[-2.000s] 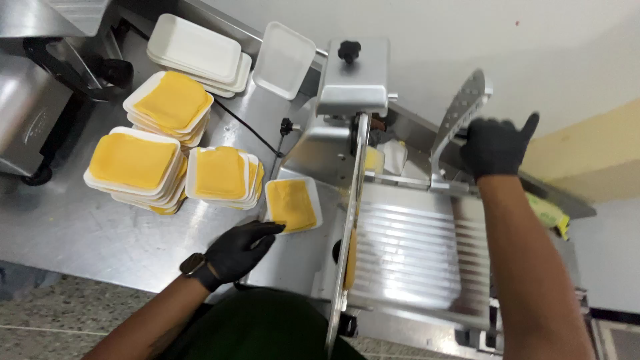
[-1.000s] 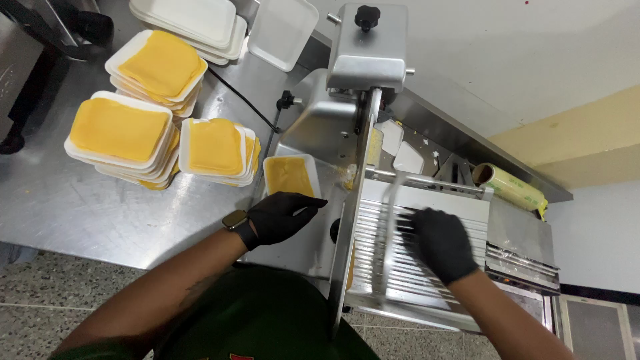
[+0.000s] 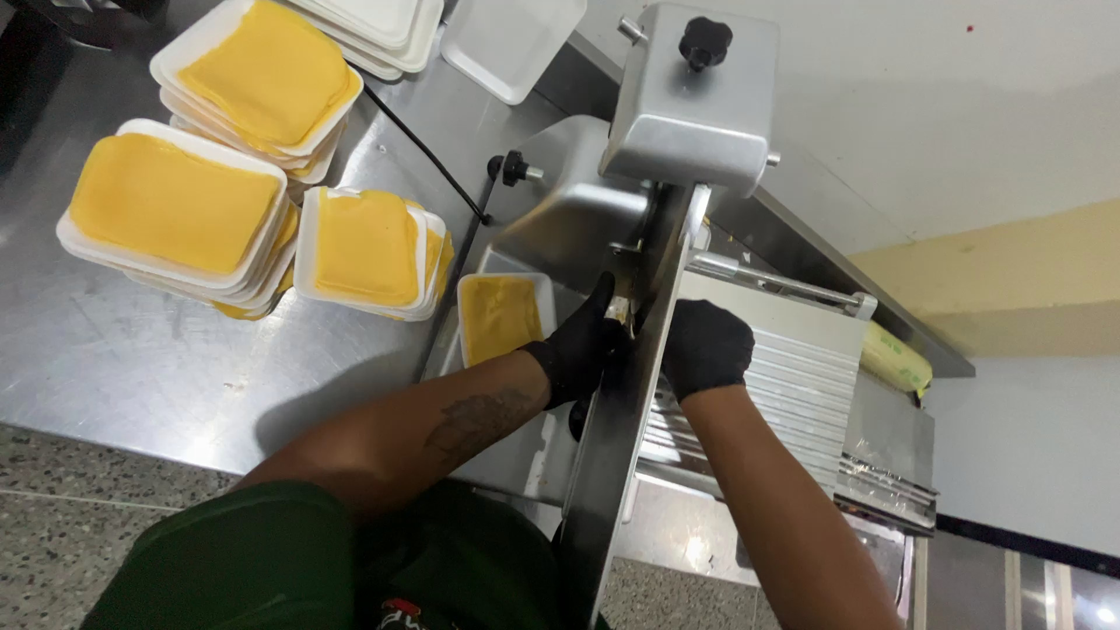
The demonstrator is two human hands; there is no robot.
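My left hand (image 3: 588, 350), in a black glove, reaches to the left face of the metal meat slicer's upright plate (image 3: 626, 420); its thumb points up, and its fingertips are partly hidden at the blade area. On the other side of that plate, my right hand (image 3: 707, 348), also gloved in black, is curled over the ribbed carriage (image 3: 796, 376); what lies under its fingers is hidden. Just left of my left hand, a white foam tray (image 3: 549, 302) holds yellow sliced cheese (image 3: 500, 319) on the slicer's base.
Stacked foam trays bearing yellow slices (image 3: 175, 206), (image 3: 271, 74), (image 3: 367, 249) stand on the steel table (image 3: 350, 350). Behind them are white trays (image 3: 516, 39). A black cord (image 3: 424, 157) runs to the slicer. A roll of plastic film (image 3: 897, 359) lies at the right.
My left hand has moved right, from beside the single tray to the slicer's plate. My right hand has moved left, from the raised handle two seconds ago to close beside the plate.
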